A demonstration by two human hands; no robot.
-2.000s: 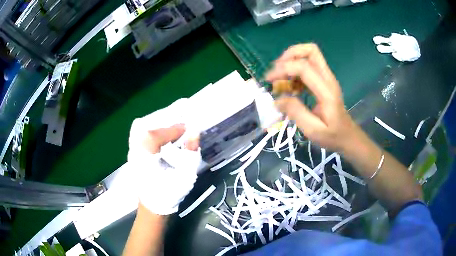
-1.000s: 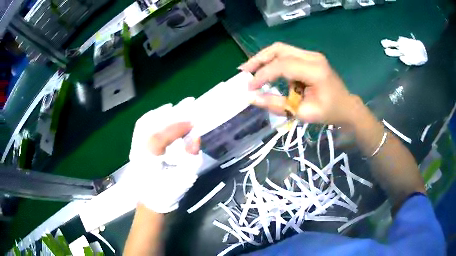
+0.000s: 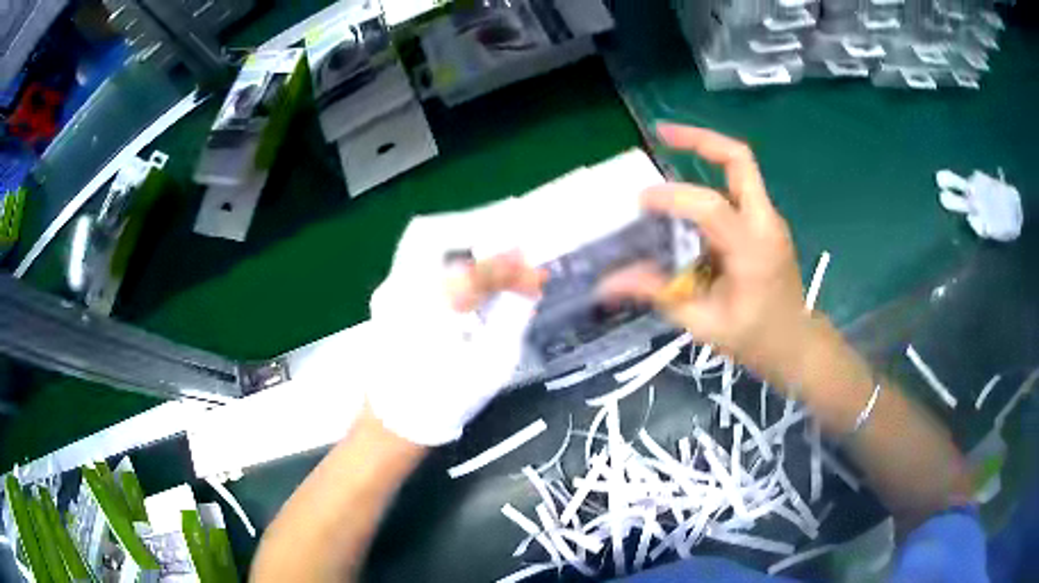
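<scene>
My left hand, in a white glove with bare fingertips, holds a retail box at its left end. The box has a dark printed side and a white panel that points up and away. My right hand, mostly bare with a yellow-orange finger patch, is at the right end of the box, thumb in front and fingers at the upper edge. It is blurred. White release liner strips lie heaped on the dark bench just below the box.
Cartons with hang-tab panels lie on the green conveyor belt. Clear plastic packs are stacked at upper right. A crumpled white glove lies far right. Green-sided cartons stand at lower left. A metal post juts in from the left.
The view has shifted, so the scene sits lower and further right. More cartons show on the belt. My right thumb now lies across the front of the box's right end.
</scene>
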